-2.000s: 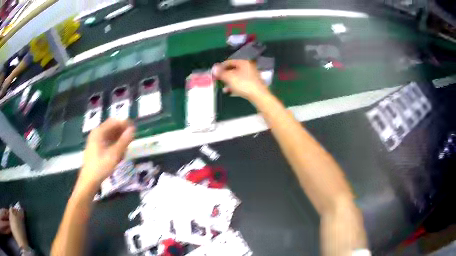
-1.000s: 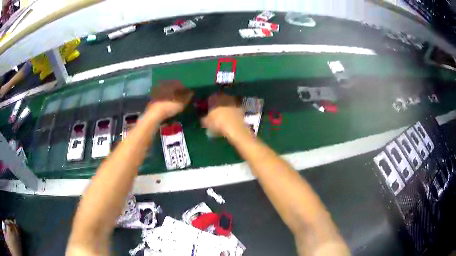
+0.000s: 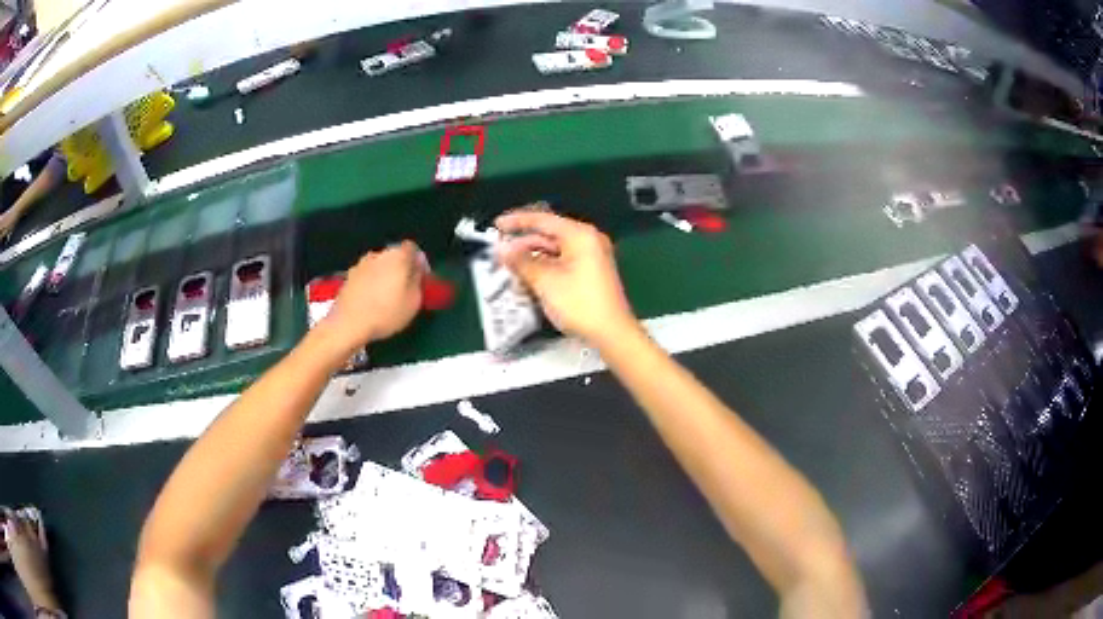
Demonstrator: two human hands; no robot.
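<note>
My left hand (image 3: 381, 296) is over the green belt, its fingers closed on a blurred red insert (image 3: 435, 291). My right hand (image 3: 566, 272) is beside it, its fingers at the upper end of a pale housing (image 3: 503, 308), which is tilted near the belt edge. A small white fitting (image 3: 473, 229) shows at the right fingertips; whether it is gripped is unclear. Another housing with a red end (image 3: 324, 290) lies partly hidden behind my left hand and forearm. A pile of pale housings (image 3: 399, 526) with red parts lies on the dark bench in front.
A clear blister tray (image 3: 260, 200) with three housings is on the belt (image 3: 375, 200) at left. A red frame (image 3: 461, 154) and other parts lie farther back. The belt edge rail (image 3: 714, 327) crosses the middle. Laid-out housings (image 3: 937, 317) are at right. Another person's hand (image 3: 27, 550) shows lower left.
The blister tray, red frame and belt parts appear farther left. My left hand has come down and toward me. The pale housing by my right hand has shifted left and nearer the rail.
</note>
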